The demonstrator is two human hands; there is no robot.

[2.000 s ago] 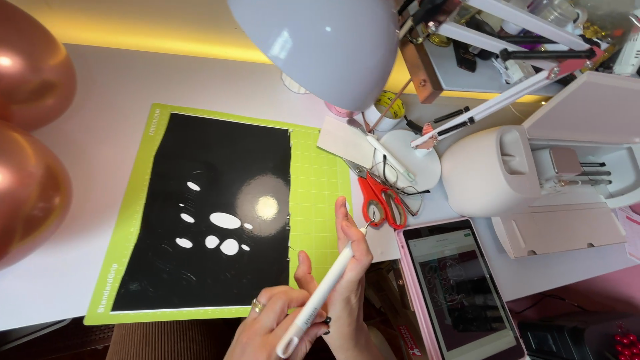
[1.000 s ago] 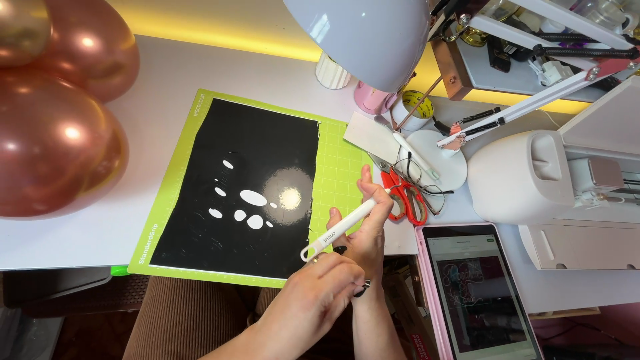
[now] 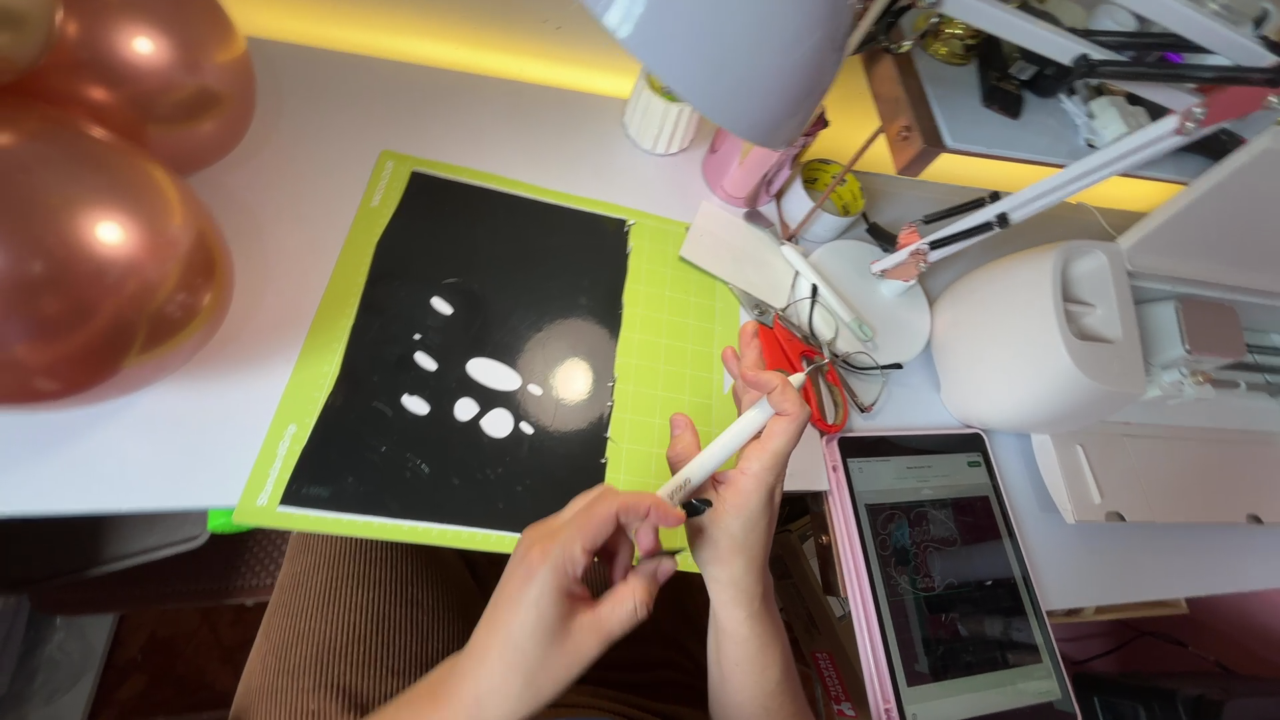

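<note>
A white pen-shaped weeding tool with a thin hooked metal tip [image 3: 722,452] lies slantwise across my right hand [image 3: 752,460], held near its tip by the curled fingers. My left hand [image 3: 595,565] is at the tool's rear end, thumb and fingertips close together, with a small dark bit between them. A small black scrap [image 3: 697,507] shows between the two hands. Left of them, a glossy black sheet [image 3: 470,260] with several white oval openings lies on a green gridded cutting mat [image 3: 668,330]. Whether my left fingers touch the tool is hard to tell.
Red-handled scissors [image 3: 800,375], eyeglasses [image 3: 870,368] and a white pen-like tool [image 3: 828,292] lie beyond my right hand. A tablet in a pink case [image 3: 950,560] is at right, below a white cutting machine [image 3: 1035,330]. Lamp shade [image 3: 740,60] overhead; metallic balloons [image 3: 100,250] at left.
My left hand has let go of the tool's handle, which it held two seconds ago. The tool now rests in my right hand. The view has shifted.
</note>
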